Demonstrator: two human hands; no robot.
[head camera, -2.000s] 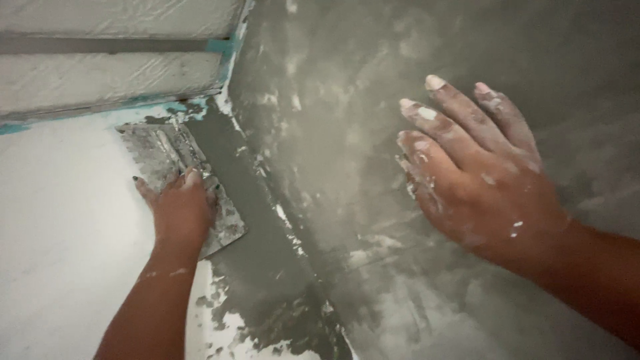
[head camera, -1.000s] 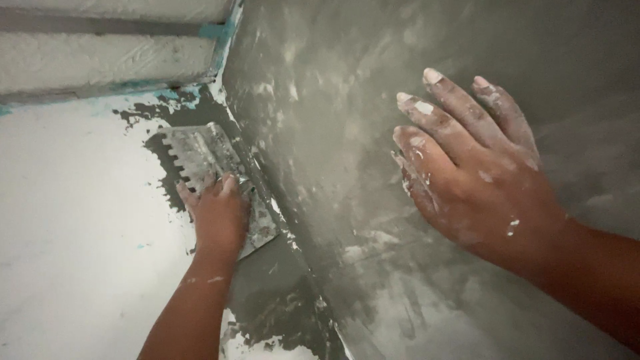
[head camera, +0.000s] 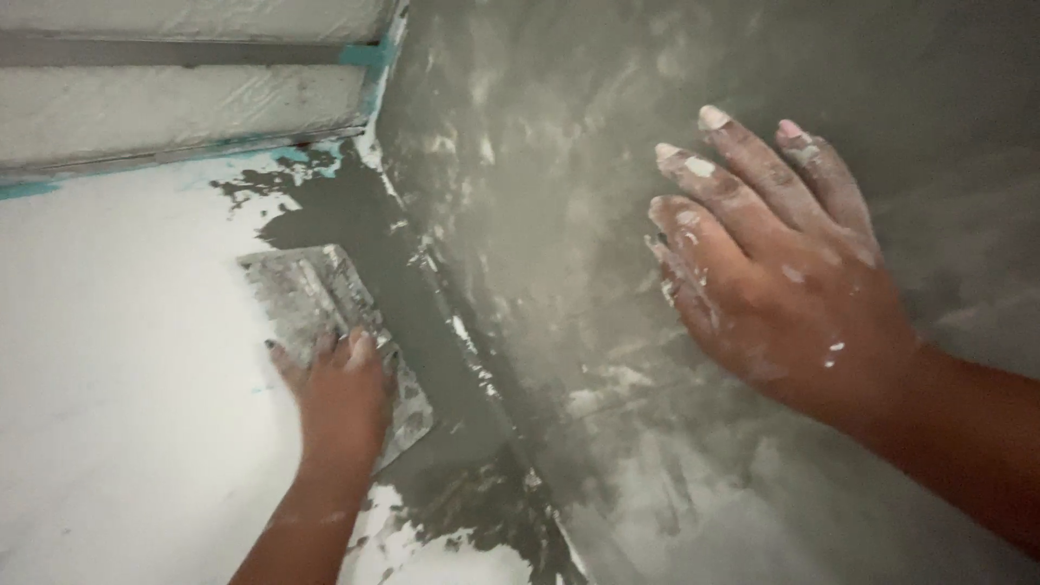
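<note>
A metal plastering trowel (head camera: 284, 296), smeared with grey material, lies against the white wall (head camera: 138, 366). My left hand (head camera: 345, 390) grips its handle, fingers partly hidden. Wet grey plaster or cement (head camera: 406, 309) forms a band between the trowel and the corner, with ragged patches above and below. My right hand (head camera: 780, 260), spotted with white and grey residue, is spread with its back toward me, over the grey-coated wall (head camera: 528, 162). It holds nothing; whether its palm touches that wall I cannot tell.
The corner line (head camera: 463, 333), flecked with white, runs diagonally between the two walls. At the top left, pale ribbed panels (head camera: 179, 110) meet the white wall, with turquoise paint (head camera: 361, 55) along their edges.
Compared with one second ago, my left hand and the trowel are lower on the white wall, and more smooth grey coating shows above the trowel. My right hand stays nearly in place.
</note>
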